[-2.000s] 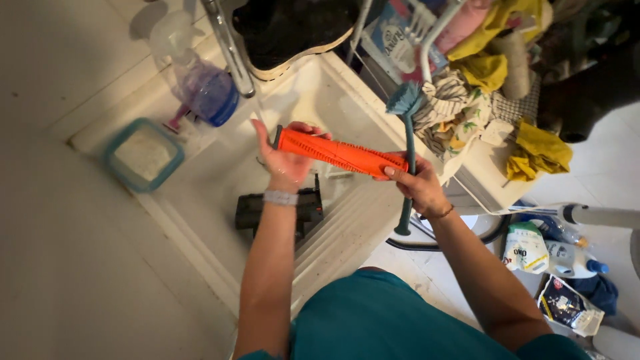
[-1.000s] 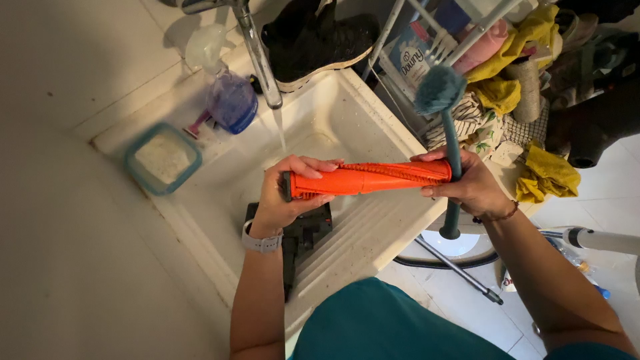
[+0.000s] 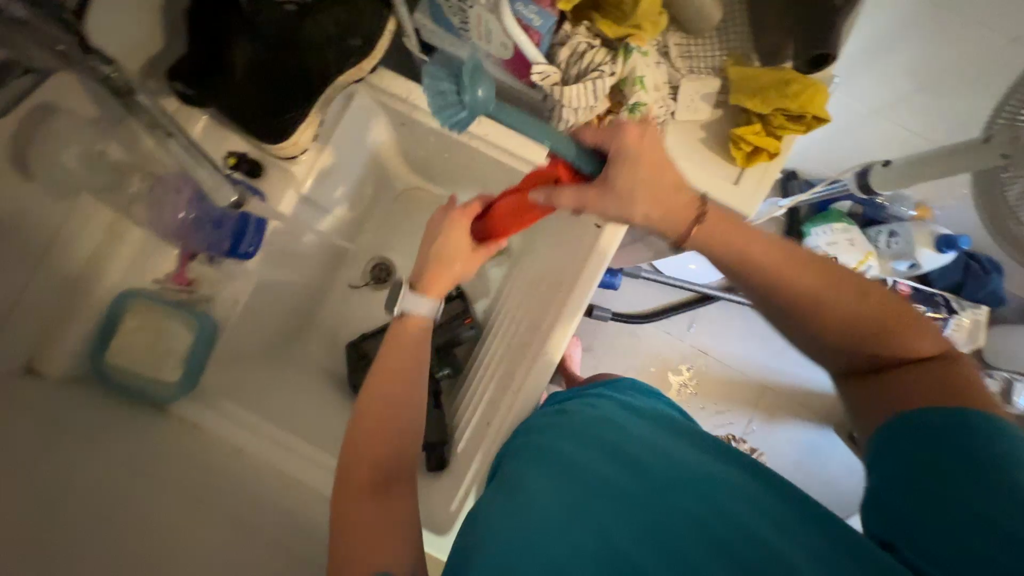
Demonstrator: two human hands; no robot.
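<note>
An orange-red roller brush (image 3: 516, 210), blurred by motion, is held between my two hands over the white utility sink (image 3: 512, 344). My left hand (image 3: 456, 244), with a watch at the wrist, grips its lower left end. Around its upper right end is my right hand (image 3: 632, 180), which also holds a teal scrub brush (image 3: 532, 124) by the handle, its round bristle head pointing up and left. In the sink below my left hand lies a black vacuum floor head (image 3: 440, 364), partly hidden by my left forearm.
Left of the basin are a faucet (image 3: 160, 136), a spray bottle with blue-purple liquid (image 3: 204, 216) and a teal-rimmed container (image 3: 152, 348). A black shoe (image 3: 280, 72) rests at the sink's back. Cloths (image 3: 772, 112) cover a surface at right; bottles and a fan (image 3: 1004, 160) stand beyond.
The roller brush has gone from nearly level to slanted, its right end higher. The scrub brush has tipped from upright to leaning left. The view has shifted.
</note>
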